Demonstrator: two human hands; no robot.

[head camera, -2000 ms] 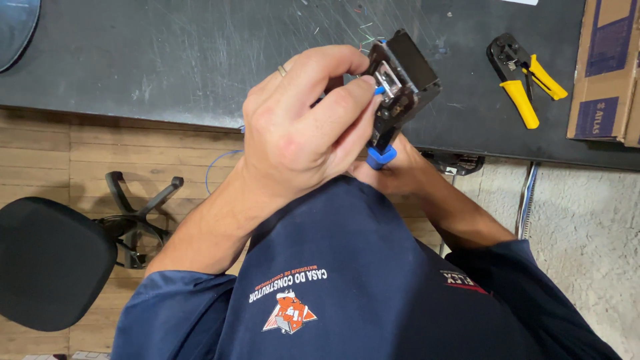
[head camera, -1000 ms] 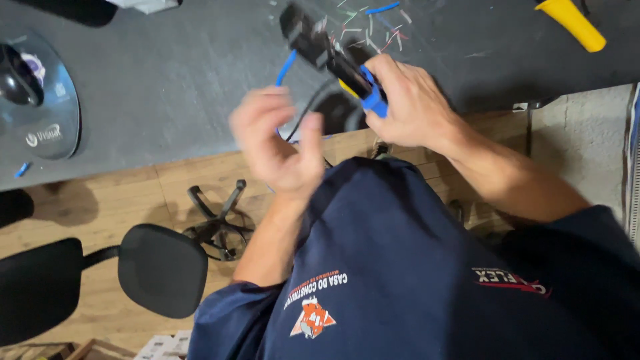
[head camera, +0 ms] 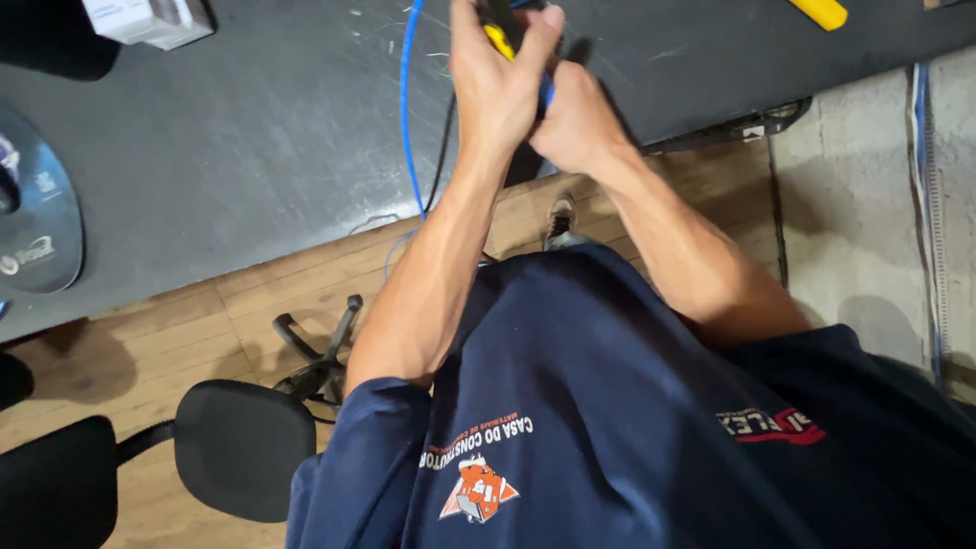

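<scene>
At the top edge of the view, my left hand (head camera: 499,84) is closed around the dark body of a hand-held crimping tool (head camera: 503,17), with a yellow part showing by the palm. My right hand (head camera: 576,122) grips the tool's blue handle (head camera: 546,93), just right of and below the left. The tool's upper end is cut off by the frame, and the fingers hide much of the rest. A blue network cable (head camera: 406,99) runs down over the desk edge left of my hands. Beside it hangs a thin black cable (head camera: 442,152).
The dark desk (head camera: 252,152) carries a mouse pad (head camera: 42,213), a white box (head camera: 152,19), small wire scraps and a yellow tool handle (head camera: 820,11). Below stand a black office chair (head camera: 244,450) and, at right, a concrete surface with cables (head camera: 926,229).
My left hand, apart from the tool one second ago, is now closed on it. The blue cable now spans the desk at left. The view has shifted.
</scene>
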